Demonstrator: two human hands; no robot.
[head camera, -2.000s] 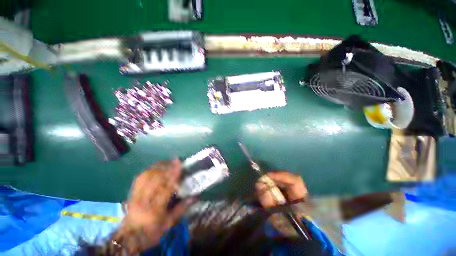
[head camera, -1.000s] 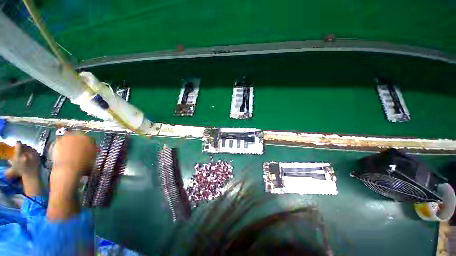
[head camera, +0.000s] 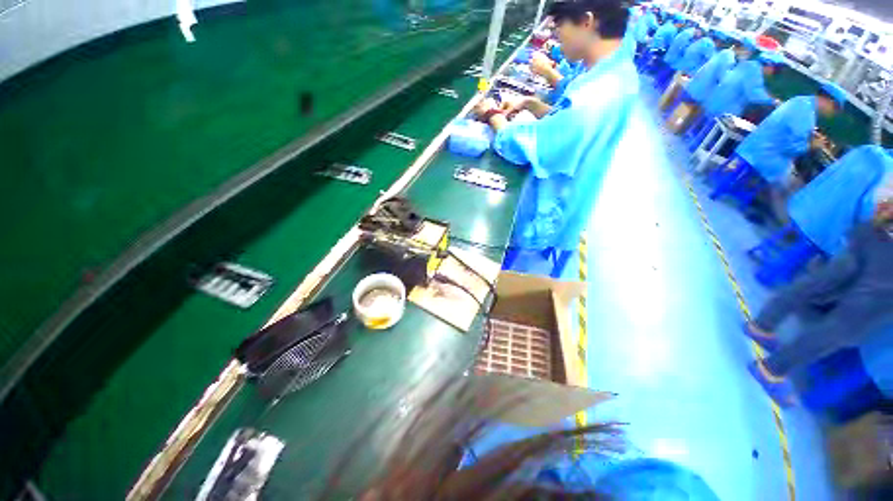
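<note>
Neither of my hands is in view; hair covers the bottom middle of the picture. A phone assembly (head camera: 243, 466) lies on the green bench at the bottom left, cut off by the lower edge. The black fume fan (head camera: 297, 350) stands beyond it against the rail. The white tip-cleaning cup (head camera: 379, 300), yellow-orange inside, is right of the fan. The black and yellow soldering station (head camera: 427, 256) stands behind the cup. A dark cord crosses the tan wooden board (head camera: 447, 302) beside it.
A cardboard box (head camera: 564, 328) with a slotted tray (head camera: 514, 348) is beside the bench. The pale rail (head camera: 315, 279) borders the green conveyor, which carries spaced assemblies (head camera: 235, 284). A person in a blue smock (head camera: 578, 132) works farther along. Several people sit across the aisle at right.
The view has swung right and up along the line. Both hands, the component heap and the dark strips have left view. The station, box and aisle have come into view.
</note>
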